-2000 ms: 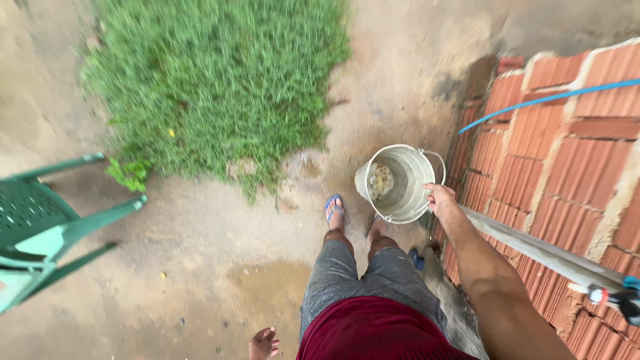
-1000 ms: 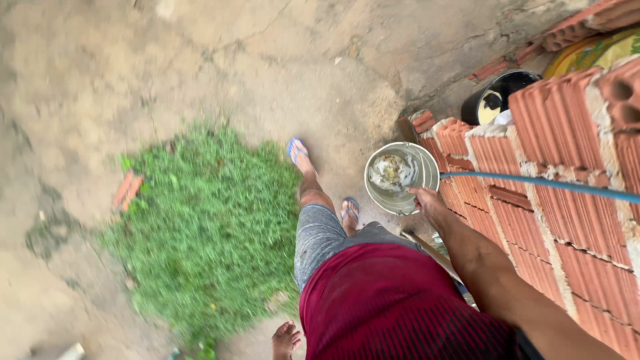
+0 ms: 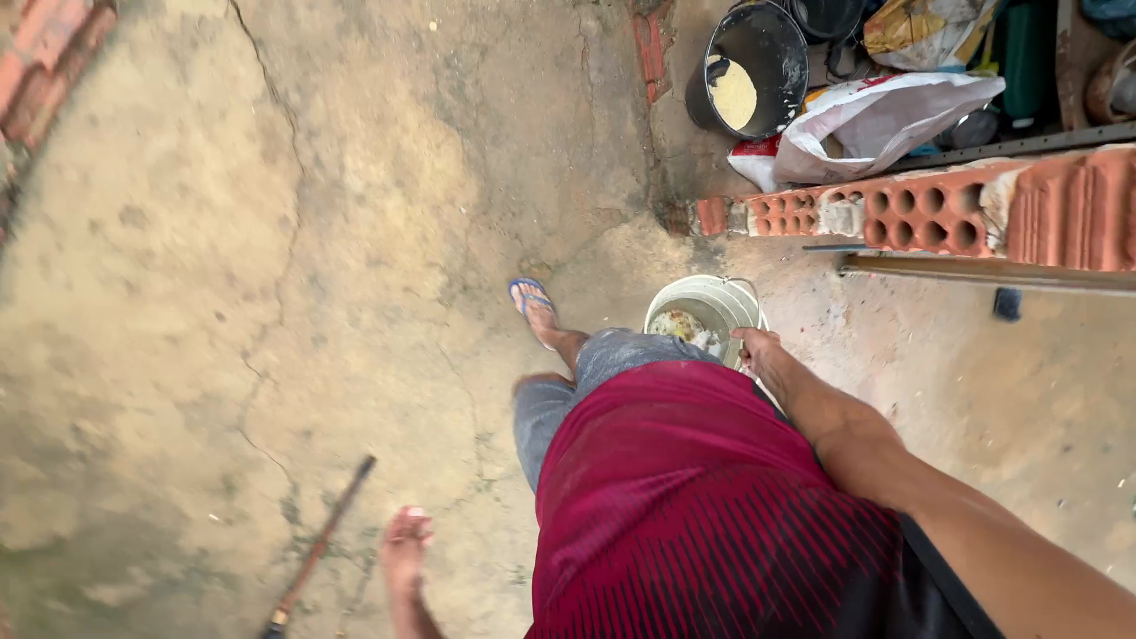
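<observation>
My right hand [image 3: 757,346] is closed on the handle of a pale plastic bucket [image 3: 704,288], which hangs beside my right leg. Some whitish and yellowish matter lies in the bucket; what it is I cannot tell, and my shorts cover part of the rim. My left hand [image 3: 408,531] hangs free at the lower left, blurred, with nothing seen in it. Whether its fingers are apart is not clear. Left of it a thin stick [image 3: 321,543] with a dark end lies over the concrete ground.
A hollow clay brick wall [image 3: 932,213] runs in from the right, with a wooden board [image 3: 985,269] along it. Behind it stand a black bucket [image 3: 785,67] holding pale powder and an open white sack [image 3: 874,124]. More bricks [image 3: 53,62] lie at the upper left.
The view has shifted a lot: the grass and the green chair are out of it, and the wall's end now shows. My right hand still holds the bucket.
</observation>
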